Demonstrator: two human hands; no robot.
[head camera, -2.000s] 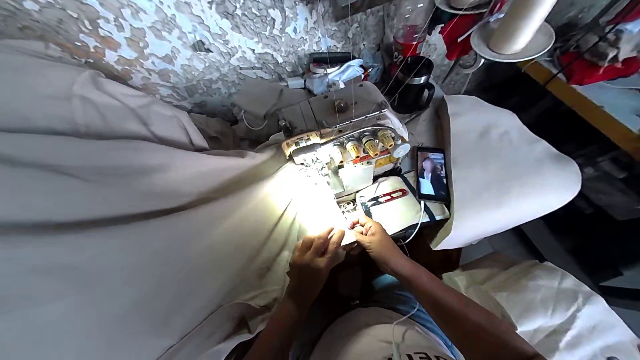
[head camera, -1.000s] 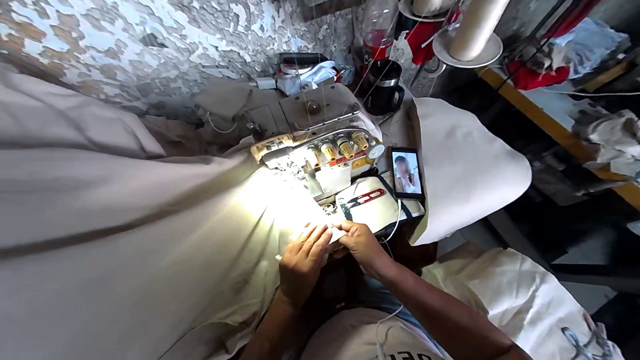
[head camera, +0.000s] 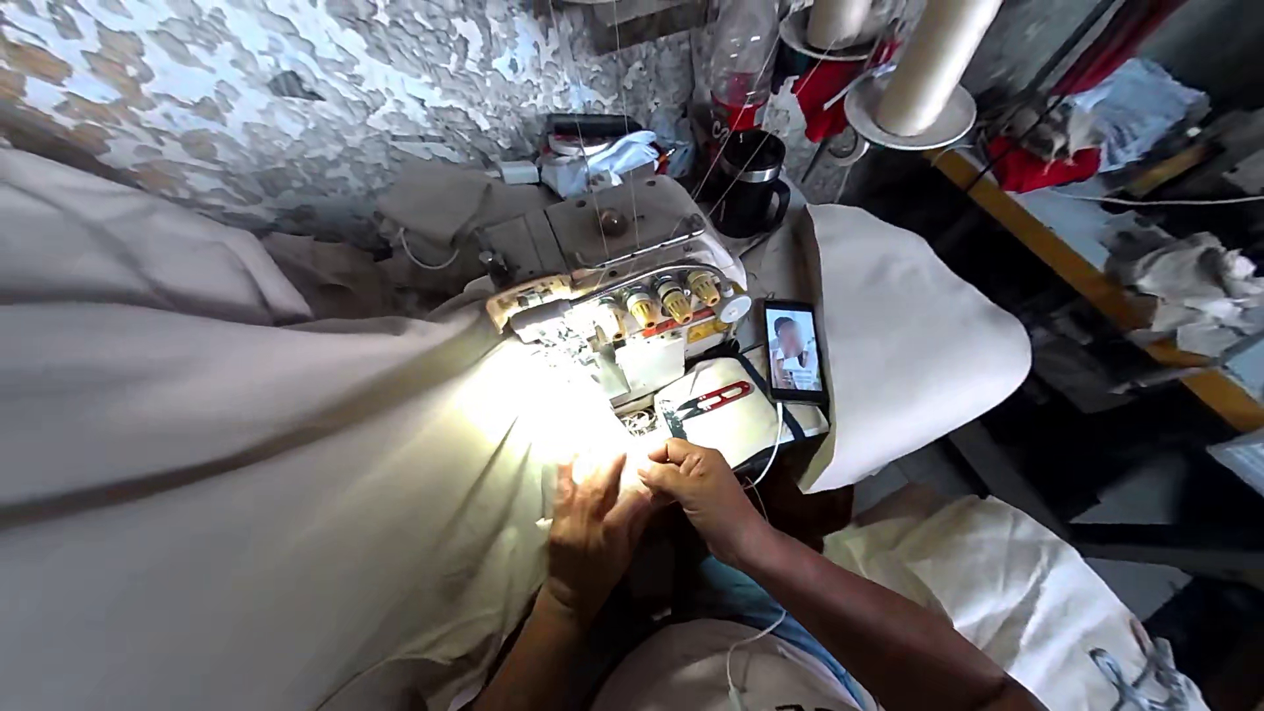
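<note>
An overlock sewing machine (head camera: 632, 267) with several yellow tension dials stands at the centre, its lamp glaring over the needle area. Cream fabric (head camera: 296, 494) spreads from the machine across the left side. My left hand (head camera: 590, 528) lies on the fabric edge just in front of the machine, fingers pointing toward it. Close beside it on the right, my right hand (head camera: 696, 489) pinches the fabric edge between thumb and fingers. Red-handled thread snips (head camera: 719, 397) rest on a cream pad (head camera: 706, 425) to the right of the needle area. Glare hides the presser foot.
A smartphone (head camera: 794, 351) showing a person stands right of the machine, with a white cable beside it. Behind are a black mug (head camera: 749, 188) and a plastic bottle (head camera: 741, 69). Thread cones (head camera: 933, 69) hang over the upper right. More cream fabric (head camera: 908, 346) lies at the right.
The view has shifted somewhat. Both hands stay at the fabric edge in front of the machine; my left hand's fingers now look more extended and flatter on the cloth.
</note>
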